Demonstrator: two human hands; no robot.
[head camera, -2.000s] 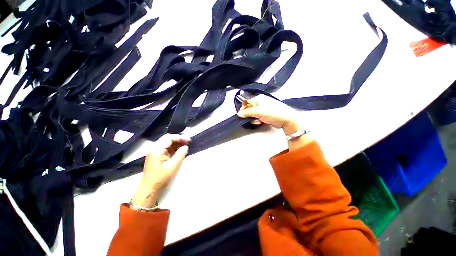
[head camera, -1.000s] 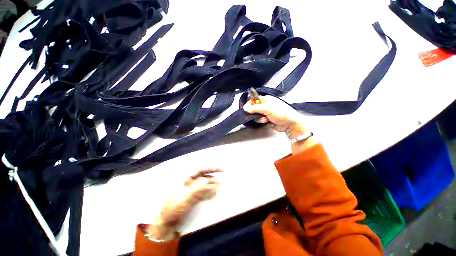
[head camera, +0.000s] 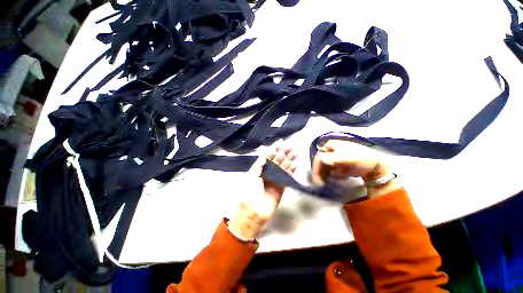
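Note:
A long dark fabric strip (head camera: 418, 147) runs from the right across the white table to my hands and on to the left heap. My left hand (head camera: 268, 186) is palm up with fingers spread, and the strip lies across its palm and fingers. My right hand (head camera: 348, 163) is curled shut around the strip; its fingertips and anything else inside the fist are hidden. The strip between the hands hangs blurred. Looped strips (head camera: 298, 106) lie behind my hands.
A large dark pile (head camera: 189, 34) lies at the back left. A bundle with a white cord (head camera: 86, 189) hangs over the left table edge. More dark fabric (head camera: 514, 43) is at the far right. A blue bin (head camera: 496, 243) stands below the right edge. The white table (head camera: 189, 240) curves around.
The view has swung left, bringing in the tied bundle. My left hand has come up from the bare table to the strip, palm upward. My right hand no longer shows the small metallic tip.

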